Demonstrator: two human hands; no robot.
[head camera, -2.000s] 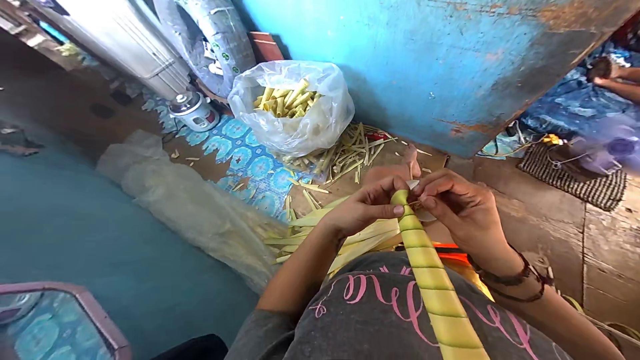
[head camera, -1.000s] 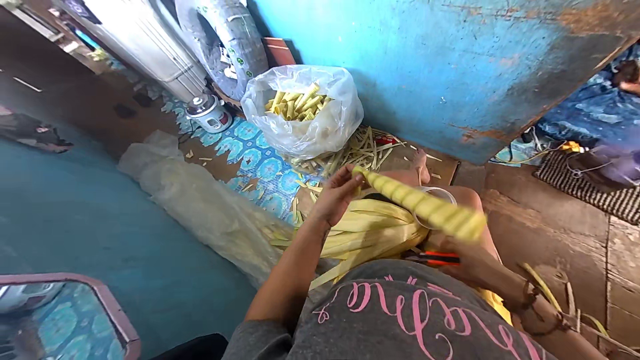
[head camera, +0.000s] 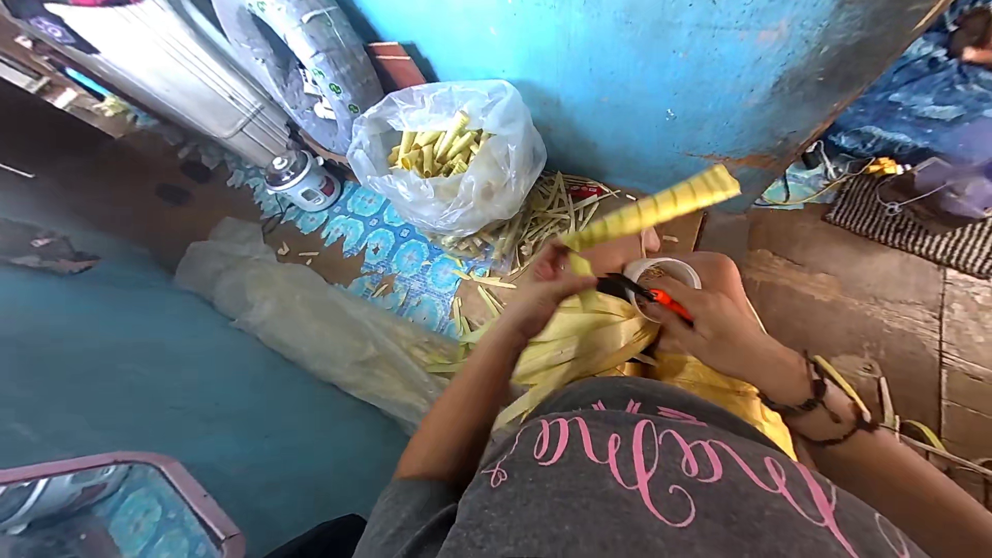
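Note:
My left hand (head camera: 549, 287) grips the narrow end of a wrapped palm-leaf roll (head camera: 659, 205), whose wide end points up and right. A leaf strip end hangs down from that hand. In my right hand (head camera: 705, 318) are pruning shears (head camera: 670, 304) with orange-red handles, their dark blades beside the hanging leaf end. Just behind the shears sits a white tub (head camera: 688, 271) with brown contents, partly hidden by my right hand. Long pale leaf strips (head camera: 581, 341) lie across my lap, below my left hand.
A clear plastic bag (head camera: 496, 186) of short leaf rolls stands ahead, with cut scraps (head camera: 554, 221) beside it on the floor. Left are a rice cooker (head camera: 304, 183) and a long plastic sheet bundle (head camera: 310, 333). A blue wall (head camera: 620, 77) rises in front; a striped mat (head camera: 922, 229) lies right.
The roll has swung so its wide end points up and right, away from my body. My right hand has left the roll and now holds the shears, which lay on my lap earlier.

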